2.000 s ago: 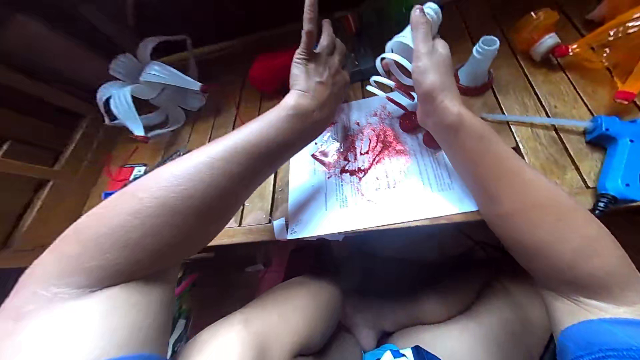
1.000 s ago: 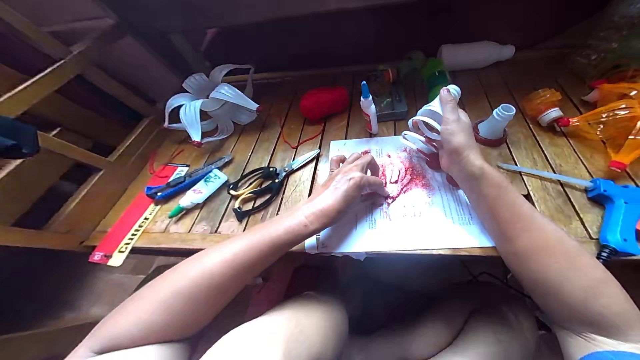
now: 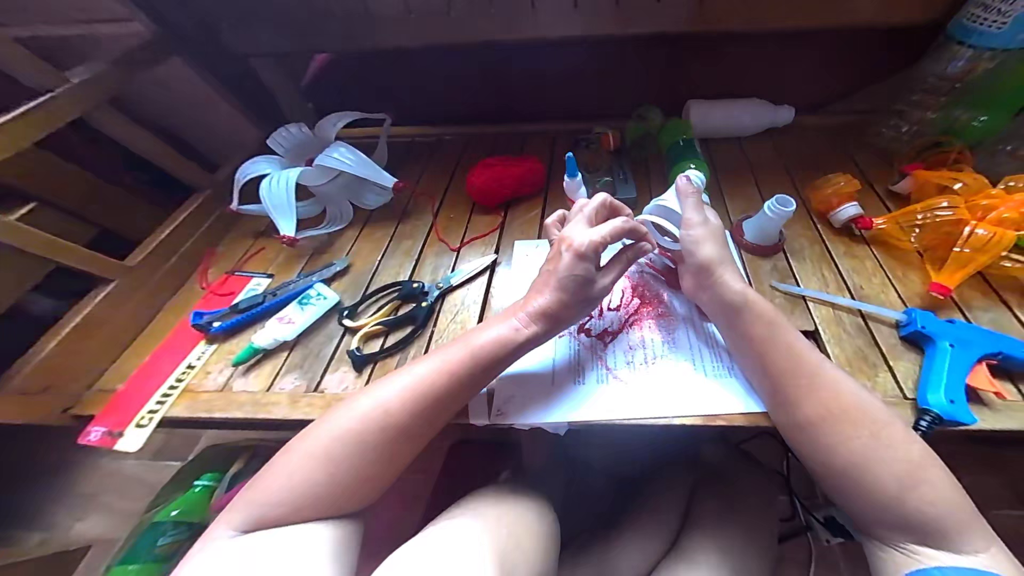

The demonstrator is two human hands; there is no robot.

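Observation:
My right hand [image 3: 704, 244] is closed around a white plastic bottle piece cut into curling strips [image 3: 664, 220], its neck pointing up and away. My left hand [image 3: 592, 252] is at the strips' left side, fingers bent; whether it pinches a strip is hidden. Beneath both hands lies a printed paper sheet [image 3: 664, 384] covered in the middle with red glitter [image 3: 620, 312]. A white bottle neck with a dark red rim [image 3: 768, 224] stands right of my right hand. Behind my left hand is a small white bottle with a blue tip [image 3: 573, 180].
Left on the slatted wooden table [image 3: 432, 400] lie scissors [image 3: 400, 312], a glue bottle [image 3: 292, 320], a blue cutter [image 3: 264, 300], red cutter packaging [image 3: 160, 376], red yarn [image 3: 504, 180] and a white plastic flower [image 3: 320, 176]. At right are a blue glue gun [image 3: 944, 360] and orange plastic pieces [image 3: 960, 224].
My left hand was raised, then was low over the glittered paper; now it is up at the white strips. My right hand keeps hold of the white piece. The view has shifted.

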